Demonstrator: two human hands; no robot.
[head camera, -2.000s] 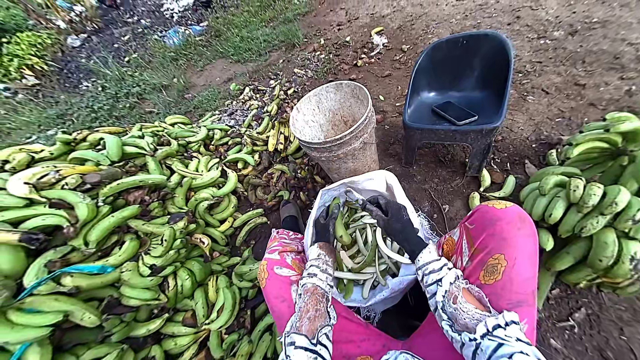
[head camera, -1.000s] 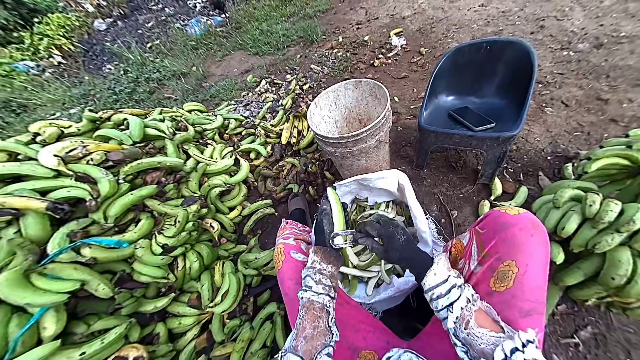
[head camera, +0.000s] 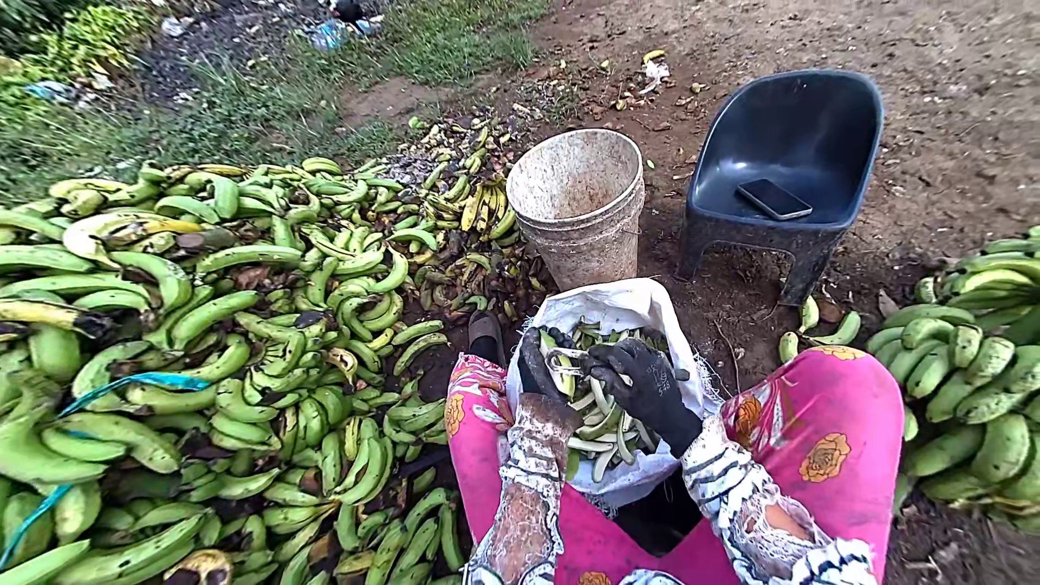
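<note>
Both my hands wear dark gloves and work over a white woven sack (head camera: 650, 305) between my knees. My left hand (head camera: 542, 366) is closed round a partly peeled green plantain (head camera: 562, 375). My right hand (head camera: 642, 386) grips a metal peeling tool (head camera: 567, 353) against the plantain; its exact kind cannot be told. Below them in the sack lie green peels and pale strips (head camera: 605, 435). How much of the plantain is peeled is partly hidden by the gloves.
A large heap of green plantains (head camera: 252, 406) spreads at the left. A dirty bucket (head camera: 581, 211) stands beyond the sack. Right of it, a dark plastic chair (head camera: 792, 146) holds a phone (head camera: 774, 199). Bunches of green plantains (head camera: 967, 357) lie at the far right.
A second ago the plantain stood upright in my left hand; now it sits lower and is tilted over the sack. Two seconds ago both hands were apart, lower at the sack's opening.
</note>
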